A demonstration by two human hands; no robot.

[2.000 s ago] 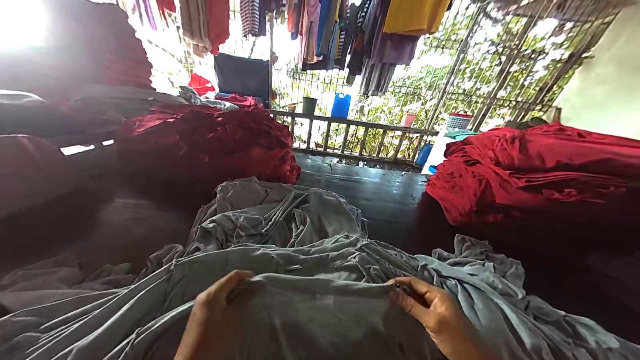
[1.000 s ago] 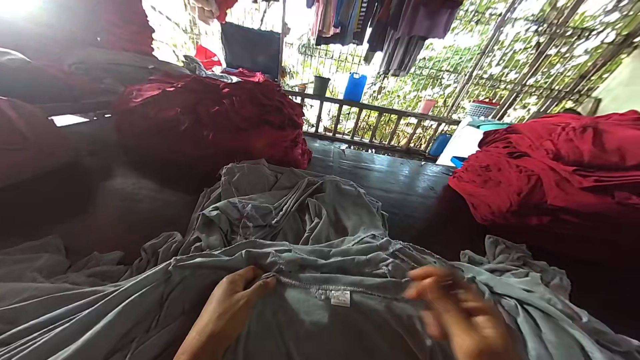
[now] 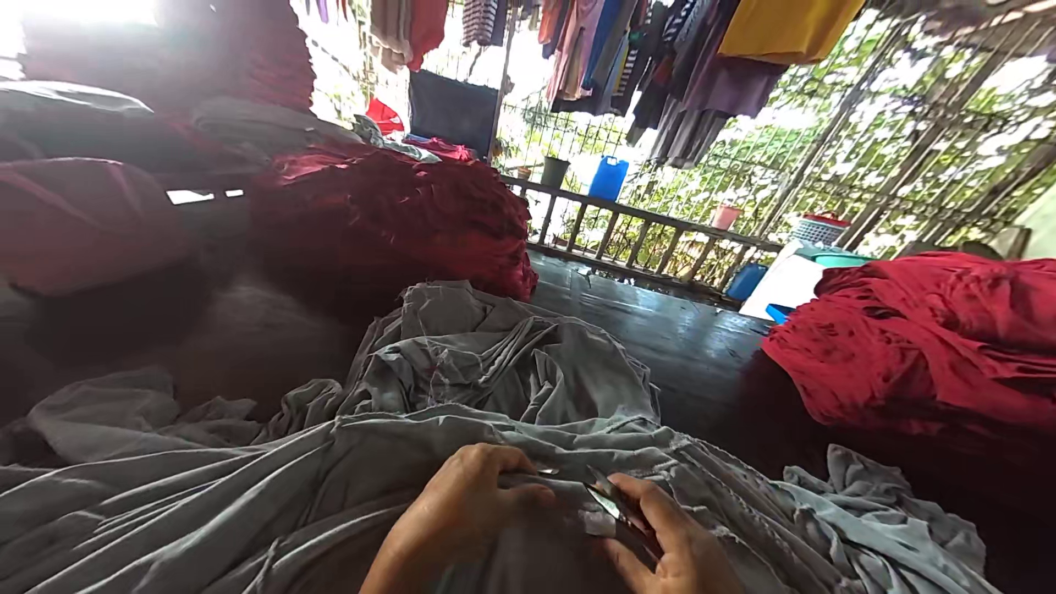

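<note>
Gray fabric garments lie heaped across the lower part of the head view. My left hand pinches the hem of the gray garment between thumb and fingers, left of a small white label. Just right of that label, my right hand holds small metal thread snips, their blades pointing up and left toward the cloth edge. The blades look parted. Part of the snips is hidden by the fingers.
A big pile of dark red fabric stands beyond on the left, another red pile on the right. Further back are a wooden railing, a blue jug and hanging clothes. A dark shiny floor lies between the piles.
The snips now show in my right hand, which was blurred in motion a second ago and held the cloth edge before that. My left hand still holds the cloth.
</note>
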